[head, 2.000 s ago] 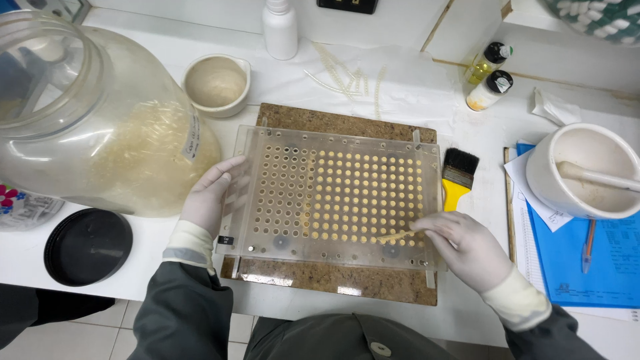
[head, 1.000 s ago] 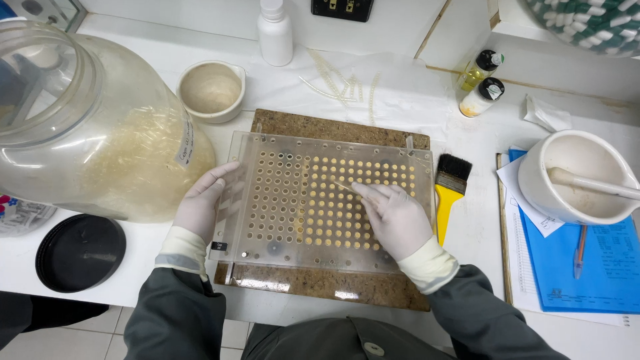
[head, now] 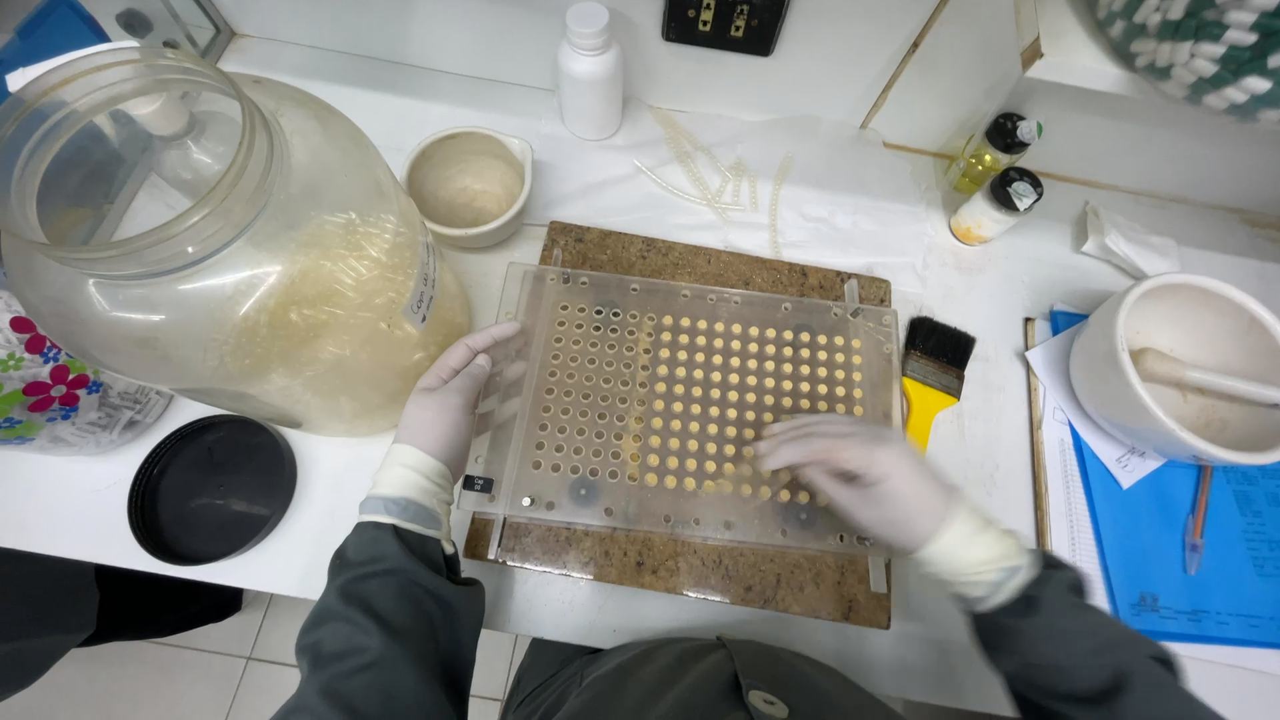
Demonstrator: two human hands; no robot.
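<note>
A clear plastic capsule-filling board (head: 690,520) lies on a brown granite slab (head: 640,580). Its right columns of holes show pale yellow powder, while the left columns look unfilled. My gloved left hand (head: 455,400) rests at the board's left edge, thumb and fingers against it. Over the lower right of the board is my gloved right hand (head: 850,475), blurred, fingers bent; whether it holds anything cannot be made out. A brush with black bristles and a yellow handle (head: 927,410) lies just right of the board.
A large clear jar of capsules (head: 350,300) and a black lid (head: 212,490) stand left. Behind are a small mortar (head: 468,185), a white bottle (head: 590,75) and pale strips (head: 700,170). At right are two vials (head: 985,215), a large mortar (head: 1110,350) and a blue folder (head: 1150,560).
My right hand has moved from the board's right edge to its middle, then down and right over the filled holes. The thin pale strip it held earlier is not discernible now. My left hand stays at the left edge.
</note>
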